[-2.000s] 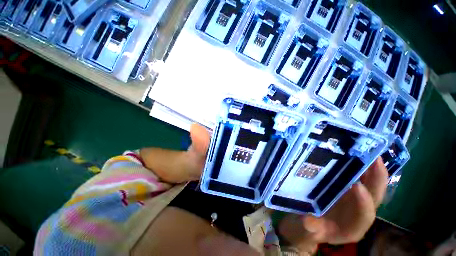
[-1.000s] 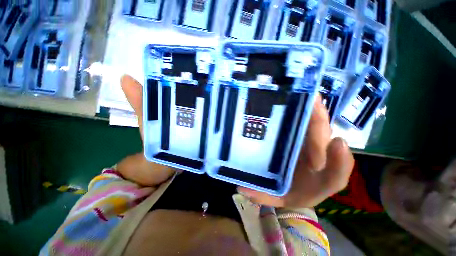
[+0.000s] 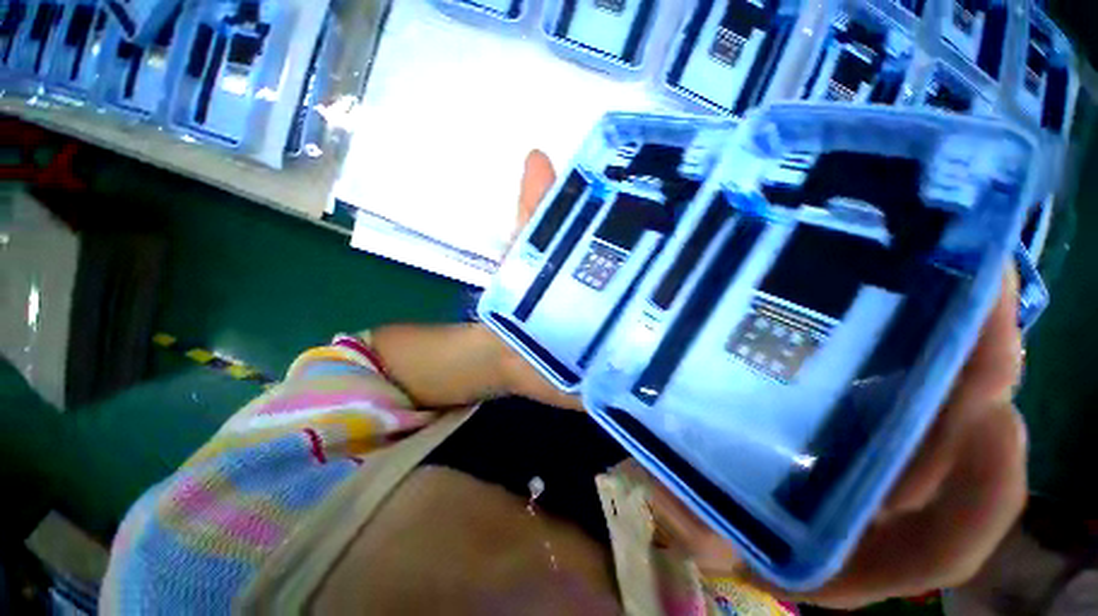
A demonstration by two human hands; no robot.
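Observation:
Two pale blue-white housing shells are held side by side, open faces up, tilted, with the right shell (image 3: 819,325) nearer the camera than the left shell (image 3: 602,253). Black pads and a small dotted patch show inside each. My left hand (image 3: 482,349) is at the left shell's outer side; its thumb shows and its other fingers are hidden behind the shell. My right hand (image 3: 951,493) grips the right shell from its right side and underneath. Behind them, rows of shells lie on a white sheet (image 3: 446,132).
A stack of shells (image 3: 223,78) in clear, shiny plastic lies at the upper left, beside the white sheet. Below is green floor with a yellow-black tape line (image 3: 211,357). A grey upright panel (image 3: 42,301) stands at the left edge.
The held pair has moved right and is tilted, with the right shell closer to the camera. The view has turned, so the sheet and the stack lie at a slant. Both hands keep hold.

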